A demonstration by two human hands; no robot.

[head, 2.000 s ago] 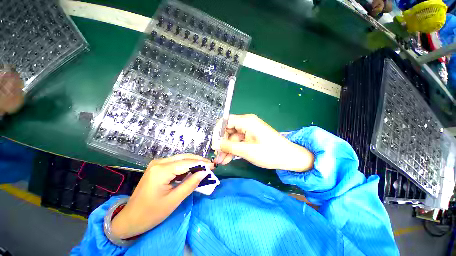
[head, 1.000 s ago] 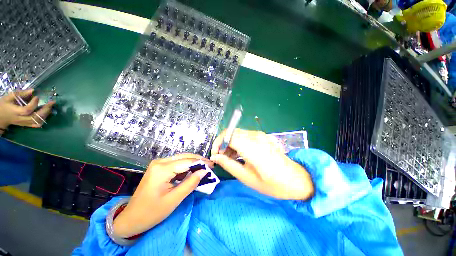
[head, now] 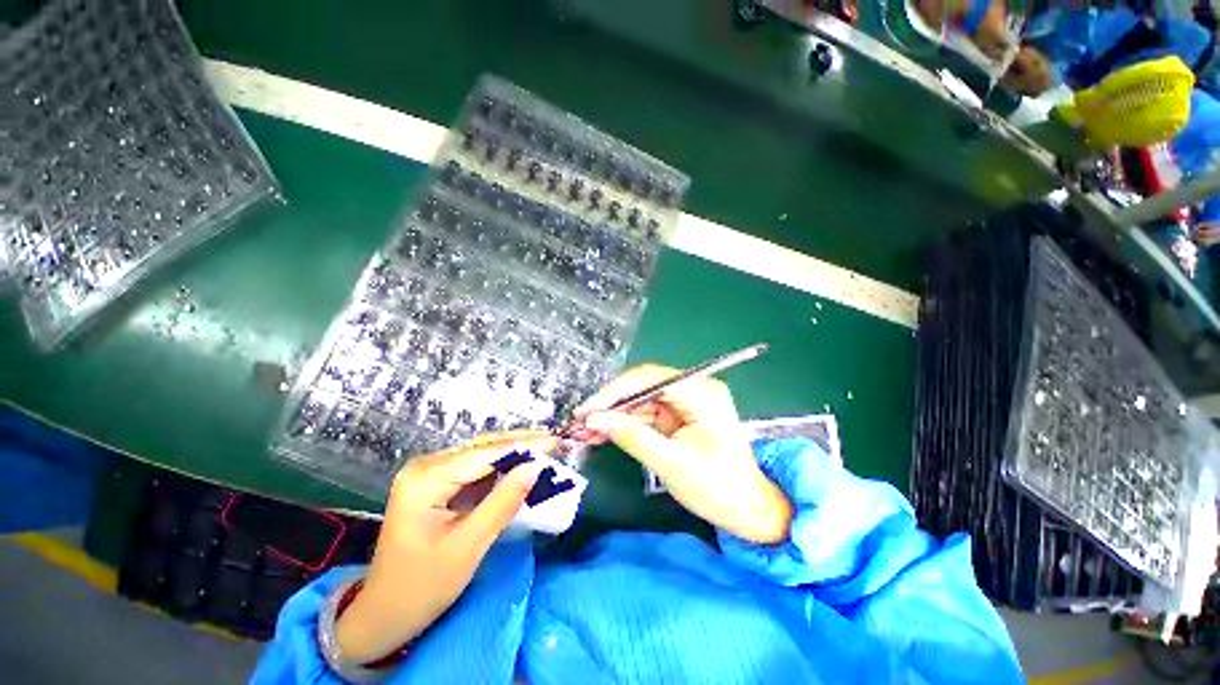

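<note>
My left hand (head: pixel 448 535) holds a small white adhesive sheet (head: pixel 553 505) with black patches, just below the clear tray's lower right corner. Its fingertips also meet a tiny component, too small to make out. My right hand (head: pixel 689 448) holds slim metal tweezers (head: pixel 696 371), their tips at my left fingertips and their back end pointing up to the right. The clear blister tray (head: pixel 468 295) with rows of dark parts lies on the green bench, beyond my hands. A pale-bordered card (head: pixel 799 430) lies partly under my right sleeve.
Another clear tray (head: pixel 121 174) lies at the left. At the right stand a stack of black trays (head: pixel 966 402) and a tilted clear tray (head: pixel 1104 415). A metal rail (head: pixel 937 94) and a yellow basket (head: pixel 1135 103) are at the upper right. Black trays (head: pixel 187 535) sit below the bench edge.
The view has shifted, so the bench things sit lower. The tweezers have swung from steep to slanting rightward. The other person's hand at the left has gone from view. My left hand still holds the sheet.
</note>
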